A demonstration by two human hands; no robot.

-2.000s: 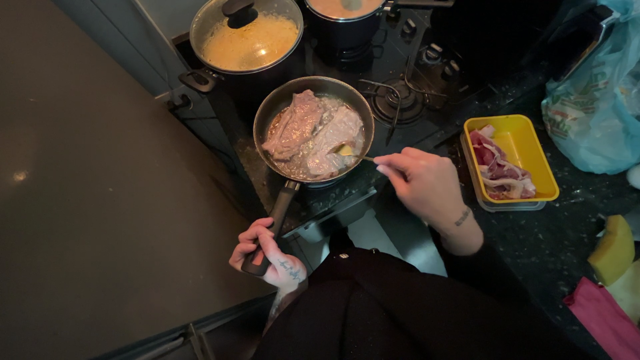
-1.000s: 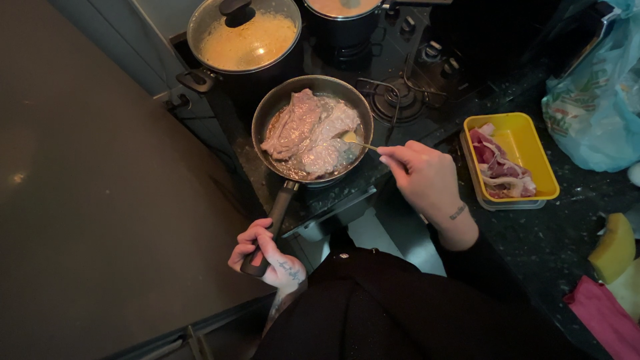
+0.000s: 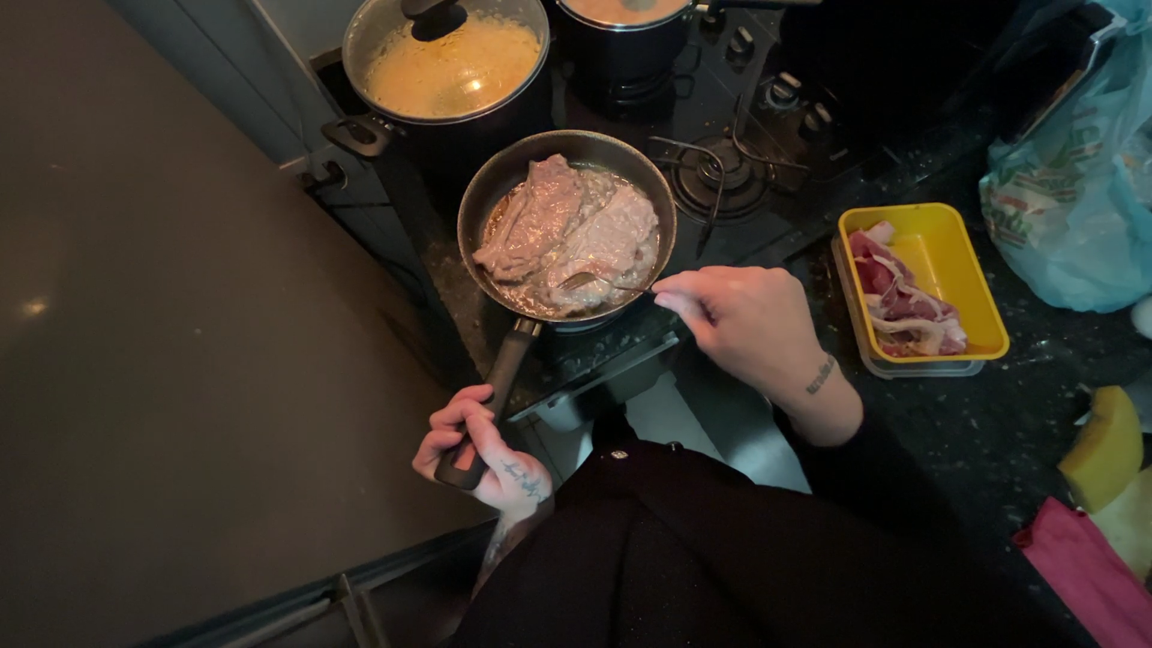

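My left hand (image 3: 481,450) is closed around the black handle of a frying pan (image 3: 670,193). Two pieces of browning meat (image 3: 607,236) lie side by side in the pan, with bubbling liquid around them. Between the thumb and fingers of my right hand (image 3: 756,319) is the handle of a metal utensil, probably a fork (image 3: 580,279). Its tip rests at the lower edge of the right-hand piece; the prongs are hard to make out. To the right of my right hand, raw meat (image 3: 904,301) lies in a yellow plastic container (image 3: 985,310).
A large lidded pot (image 3: 450,76) stands behind the pan at the left, a smaller pot (image 3: 621,45) beside it. An unused-looking gas burner (image 3: 724,175) is right of the pan. A bluish plastic bag (image 3: 1071,198), a yellow peel-like piece (image 3: 1105,450) and a pink cloth (image 3: 1080,567) lie at the right.
The utensil's tip has moved from the right side of the meat toward its lower edge, and my right hand has shifted slightly. My left hand stays on the pan handle.
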